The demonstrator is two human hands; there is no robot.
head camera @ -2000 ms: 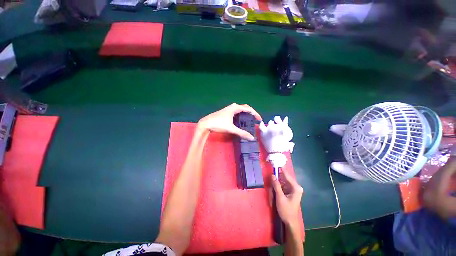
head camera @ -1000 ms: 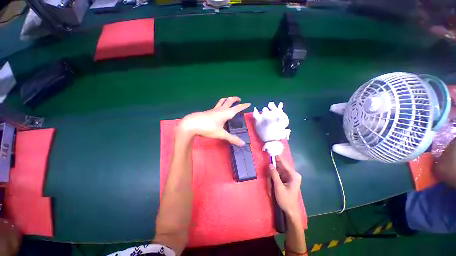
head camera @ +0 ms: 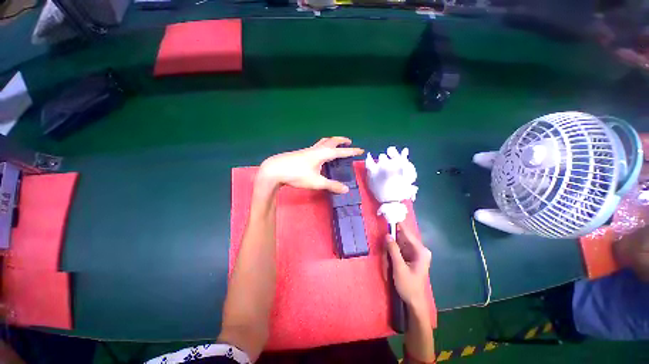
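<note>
A matte black device unit (head camera: 350, 229) lies lengthwise on the red foam mat (head camera: 313, 298). My left hand (head camera: 302, 168) is on its far end, thumb on the near side and fingers over the top, gripping it. My right hand (head camera: 408, 266) holds the black handle of a cloth-wrapped tool (head camera: 391, 176). The tool's white ragged head is at the mat's far right corner, just right of the unit. The head's inside is hidden by the cloth.
A white desk fan (head camera: 551, 174) stands at the right with its cord. Other black units lie at the far left (head camera: 82, 103) and far right (head camera: 435, 75). A small red foam sheet (head camera: 199, 47) lies further up. Another person's blue sleeve (head camera: 612, 309) shows at the right edge.
My left hand has opened a little and moved slightly left, still at the unit's far end. My right hand keeps hold of the tool. The camera view has shifted.
</note>
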